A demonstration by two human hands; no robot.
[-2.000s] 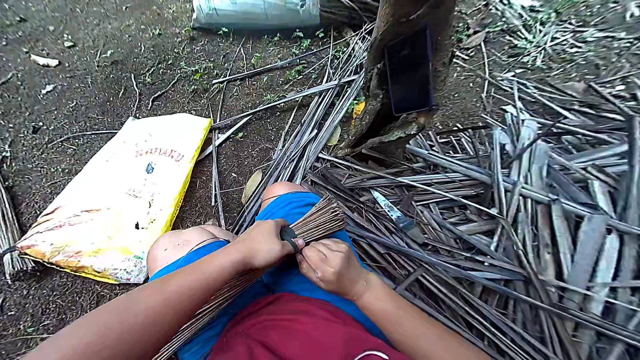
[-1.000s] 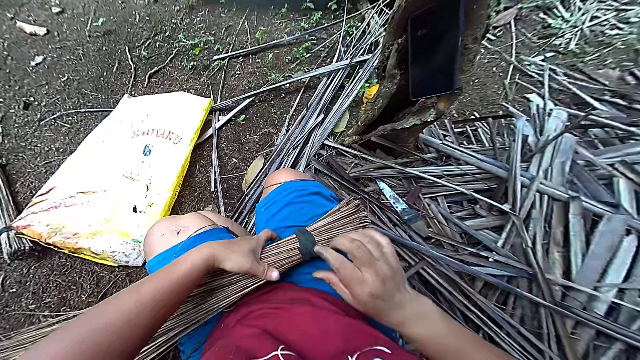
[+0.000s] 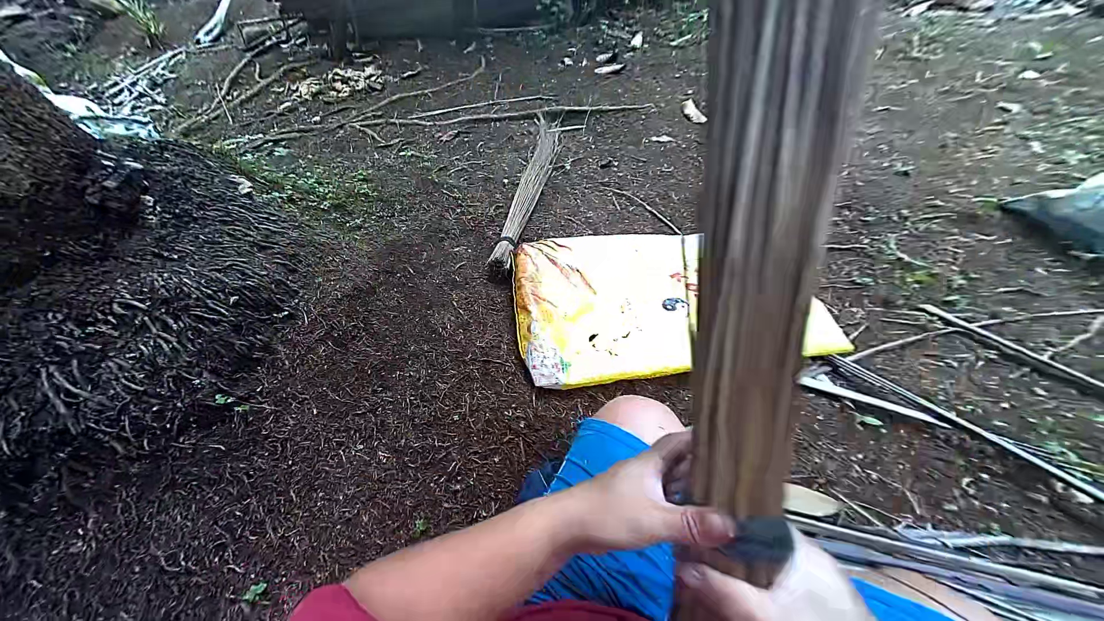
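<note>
A thick bundle of thin brown sticks (image 3: 759, 259) stands upright in front of me, its top cut off by the frame's upper edge. A dark band (image 3: 759, 540) wraps it low down. My left hand (image 3: 660, 504) grips the bundle just above and beside the band, thumb across the sticks. Around the band and just below it, my right hand (image 3: 776, 582) is closed on the bundle, partly blurred. The bundle's lower end is mostly hidden by the hands and frame edge.
A yellow-edged white sack (image 3: 630, 310) lies on the soil ahead, partly behind the bundle. A tied stick broom (image 3: 528, 190) touches its far left corner. A root-covered tree base (image 3: 129, 293) is at left; long dry stalks (image 3: 966, 552) lie at lower right.
The bundle, slanted across my lap before, now stands upright. My right hand, loosely open beside the band one second ago, now closes on it. The view has swung left.
</note>
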